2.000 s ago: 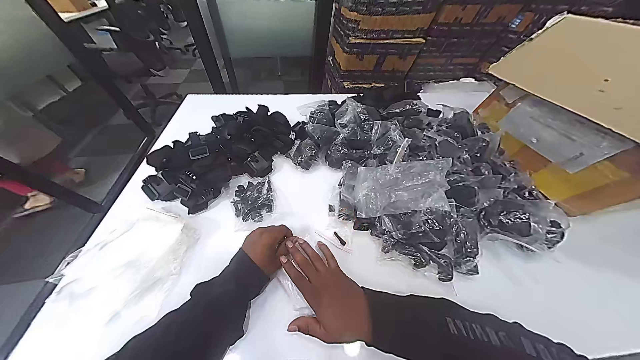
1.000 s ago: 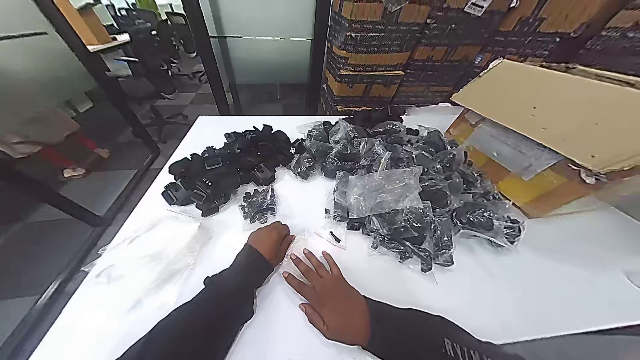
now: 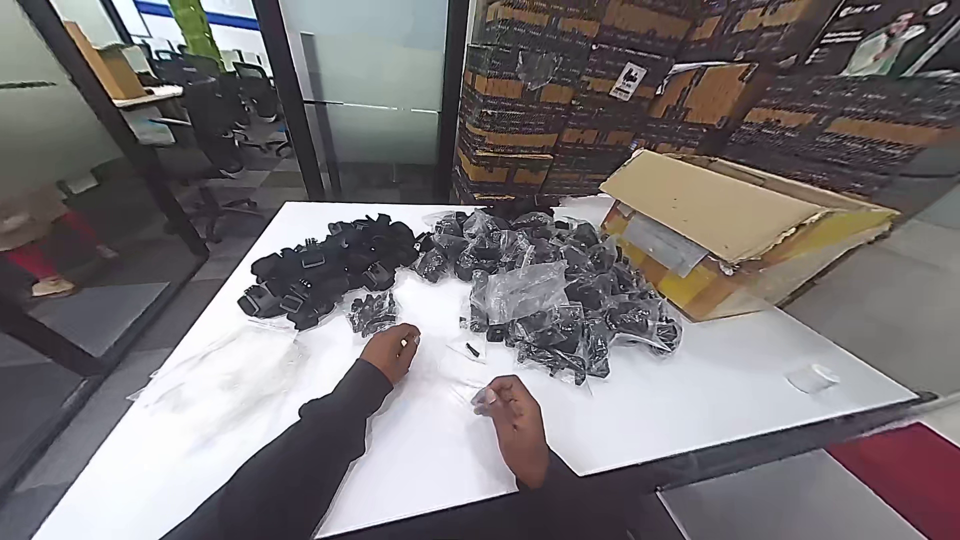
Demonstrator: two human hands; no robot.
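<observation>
My left hand (image 3: 391,354) is at the middle of the white table, fingers curled, with a small pale thing at its fingertips that I cannot make out. To the right and nearer, my right hand (image 3: 514,420) pinches the edge of a clear plastic bag (image 3: 461,386) lying between the hands. Just beyond it lies a small clear bag with a black screw-like piece (image 3: 472,349). A bag of small black parts (image 3: 373,312) sits beyond my left hand. Farther back are a pile of black strap mounts (image 3: 322,262) and a heap of bagged black parts (image 3: 555,292).
Empty clear plastic bags (image 3: 225,375) lie at the table's left. An opened cardboard box (image 3: 720,217) stands at the right rear, and a small clear roll or bag (image 3: 813,378) lies near the right edge. Stacked cartons (image 3: 517,112) rise behind. Through the glass, a person's legs (image 3: 45,262) show.
My right hand has lifted from lying flat, fingers spread, to a pinch at the plastic. My left hand has moved away from it. The view has tilted up.
</observation>
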